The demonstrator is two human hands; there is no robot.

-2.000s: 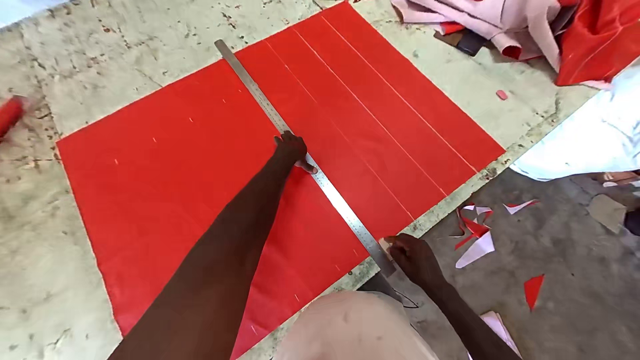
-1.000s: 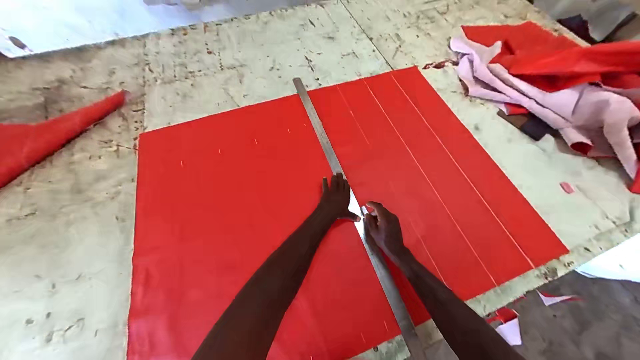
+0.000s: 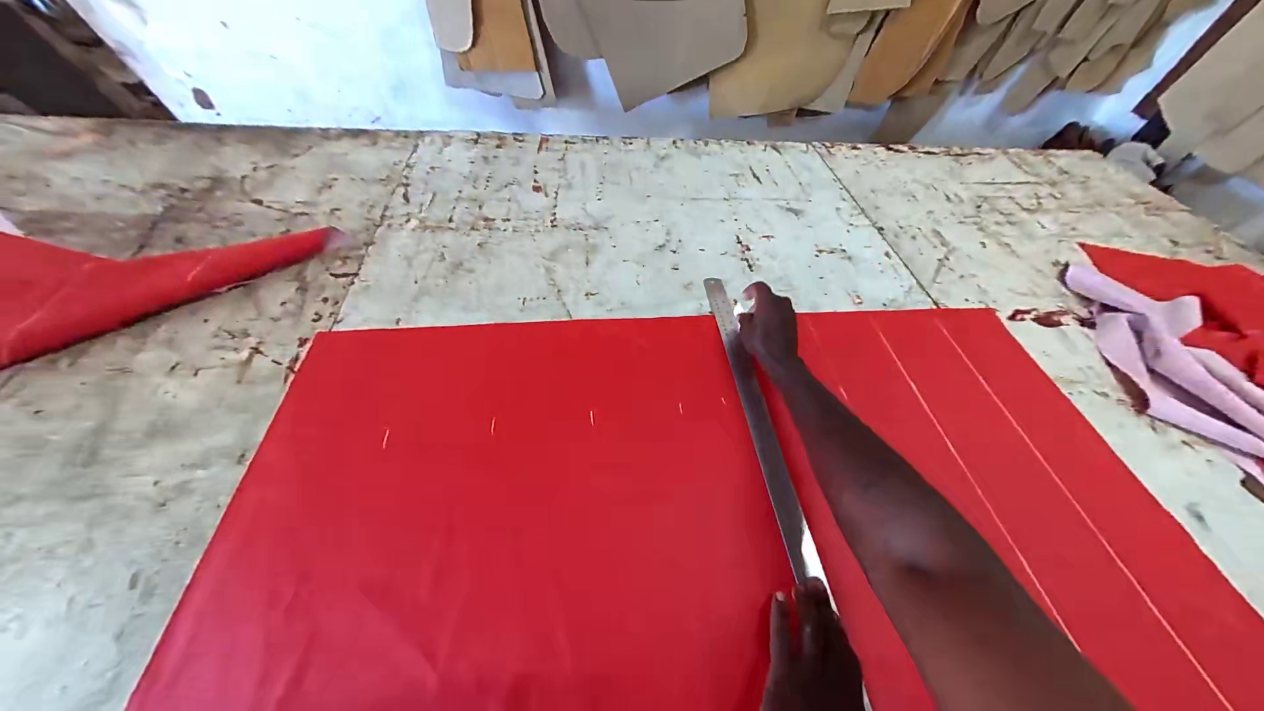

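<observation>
A large sheet of red material (image 3: 513,513) lies flat on the worktable, with long pale lines on its right part and a row of short pale marks across its middle. A metal ruler (image 3: 765,425) lies across the sheet, its far tip just past the back edge. My left hand (image 3: 812,647) presses on the ruler near the bottom of the view, fingers spread a little. At the ruler's far end, my right hand (image 3: 770,321) pinches a small white piece, perhaps chalk, against its right side.
The worn worktable (image 3: 612,227) reaches back to a pale wall, where brown card templates (image 3: 671,44) hang. A folded red piece (image 3: 148,286) lies at the left. Crumpled pink and red material (image 3: 1165,346) rests at the right edge.
My right hand has moved along the ruler, from its near end, past my left hand, to the far end. The view has swung up to the wall.
</observation>
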